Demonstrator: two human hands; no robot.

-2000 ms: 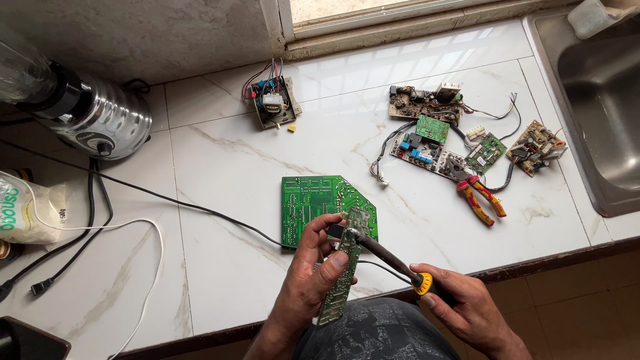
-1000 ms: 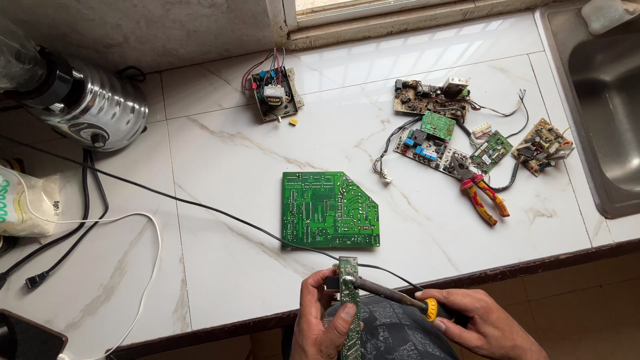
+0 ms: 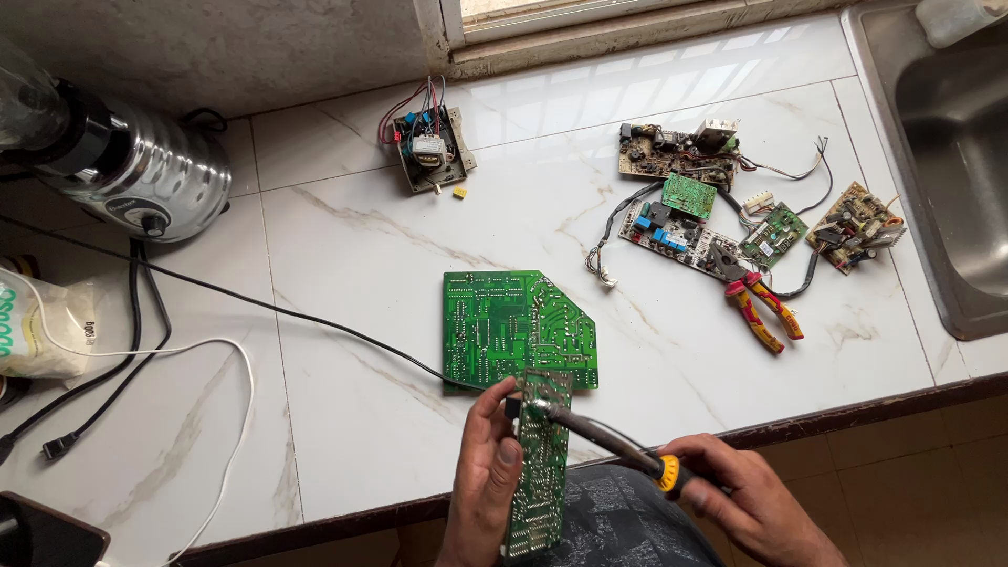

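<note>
My left hand [image 3: 487, 472] holds a long narrow green circuit board [image 3: 542, 472] upright by its edge, solder side toward me, over the counter's front edge. Near its top, a black component sticks out by my fingers. My right hand [image 3: 732, 492] grips the handle of a soldering iron [image 3: 610, 445] with a yellow collar, and its tip meets the solder joints near the board's top end. Behind lies a larger green circuit board [image 3: 512, 331] with one cut corner, its lower edge partly hidden by the held board.
Pliers with red and yellow handles [image 3: 756, 303] lie beside several circuit boards [image 3: 677, 157] and wires at the right. A steel sink [image 3: 957, 173] borders them. A small boxed circuit [image 3: 429, 153] stands at the back; a blender [image 3: 150, 173] is left. A black cord [image 3: 331, 321] crosses the counter.
Two seconds ago the narrow board was tilted over the large board's lower corner; one second ago it was lower and clear of it. Now it overlaps that board's lower edge, the iron still against it.
</note>
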